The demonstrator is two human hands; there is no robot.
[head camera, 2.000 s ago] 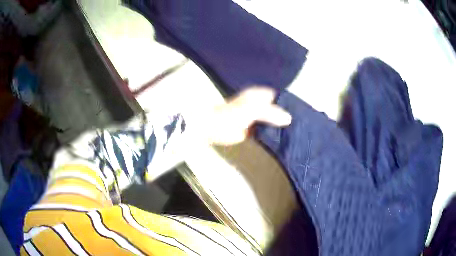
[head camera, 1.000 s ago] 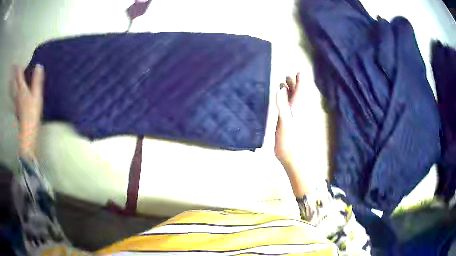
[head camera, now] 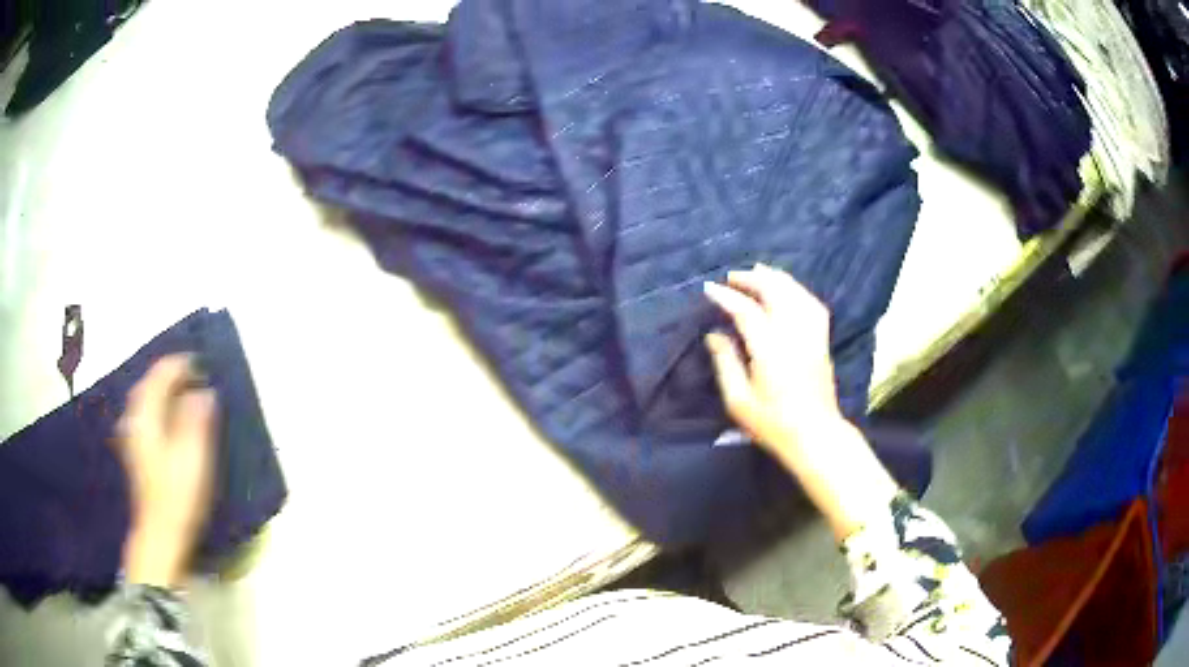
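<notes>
A large loose navy quilted garment body (head camera: 522, 261) lies rumpled mid-table, its lower part hanging over the near edge. My right hand (head camera: 782, 358) rests on it near its right side, fingers spread and slightly bent; whether it pinches the cloth cannot be told. A flat stack of navy quilted pieces (head camera: 248, 443) lies at the lower left, cut off by the picture's edge. My left hand (head camera: 170, 450), blurred, is on or just over the stack's right part, fingers bent.
A dark navy bundle (head camera: 978, 104) with a dark red tip lies at the upper right, beside pale fabric (head camera: 1108, 91). A dark red strip end (head camera: 71, 345) shows beyond the stack. Blue (head camera: 1108, 437) and red (head camera: 1076, 586) bins stand right, below the table edge (head camera: 965, 319).
The view has swung right, so the stack now shows at lower left and the garment body in the middle. My right hand has moved from beside the stack onto the garment body; my left hand is at the stack's right part.
</notes>
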